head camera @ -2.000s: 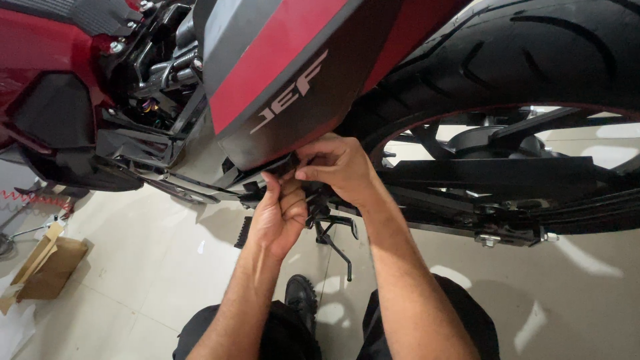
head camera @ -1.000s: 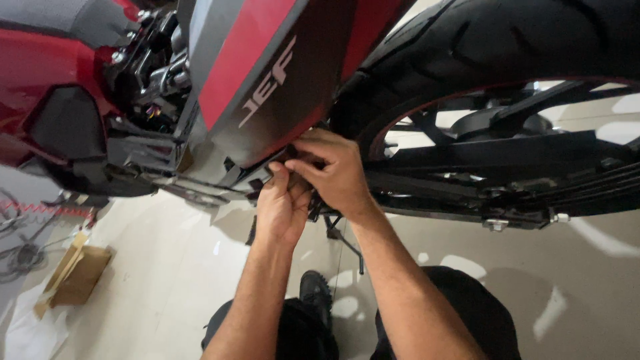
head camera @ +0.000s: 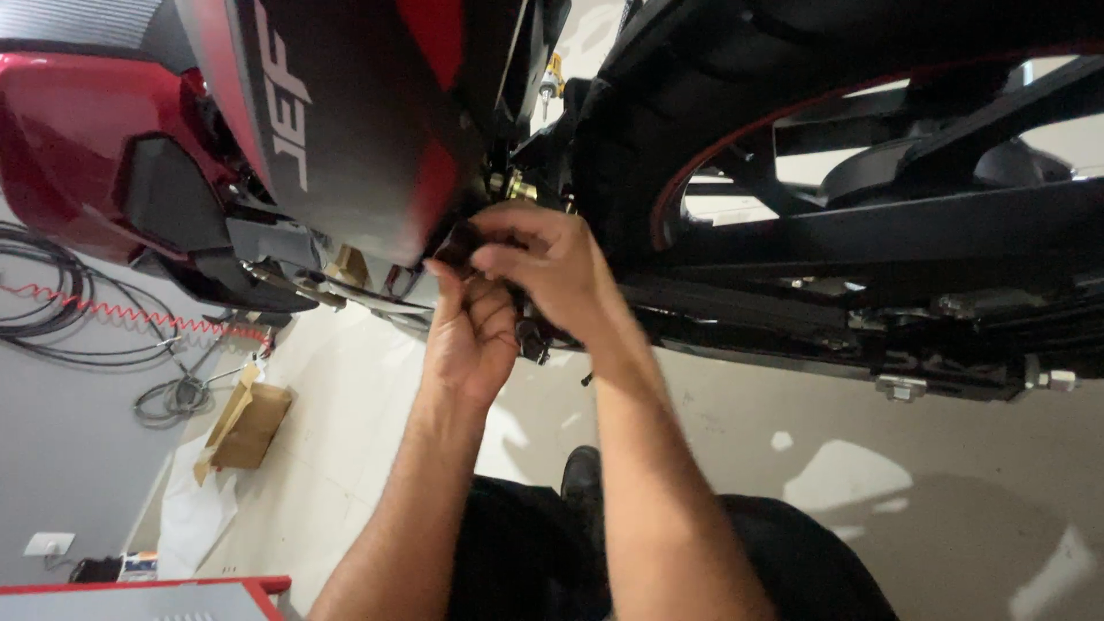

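Note:
Both hands meet at the lower edge of a motorcycle's red and dark grey side panel (head camera: 362, 129). My left hand (head camera: 474, 332) is palm up, its thumb and fingers closed on a small dark part (head camera: 457, 244) at that edge. From the right, my right hand (head camera: 543, 259) reaches over the same part with bent fingers; its fingertips are partly in shadow, so its exact hold is unclear. The rear tyre (head camera: 681, 103) is just right of my hands, with the black swingarm (head camera: 776, 332) below it. A brass-coloured metal fitting (head camera: 520, 187) shows above my right hand.
An open cardboard box (head camera: 250, 423) lies on the floor at left, below a red coiled air hose (head camera: 129, 306) and black cables (head camera: 52, 332) by the wall. A yellow power tool (head camera: 552, 82) is beyond the panel. A red-edged grey surface (head camera: 138, 604) fills the bottom left corner.
The view has turned and come closer to the panel. Both hands stay together at its lower edge. The brass-coloured fitting and yellow tool now show.

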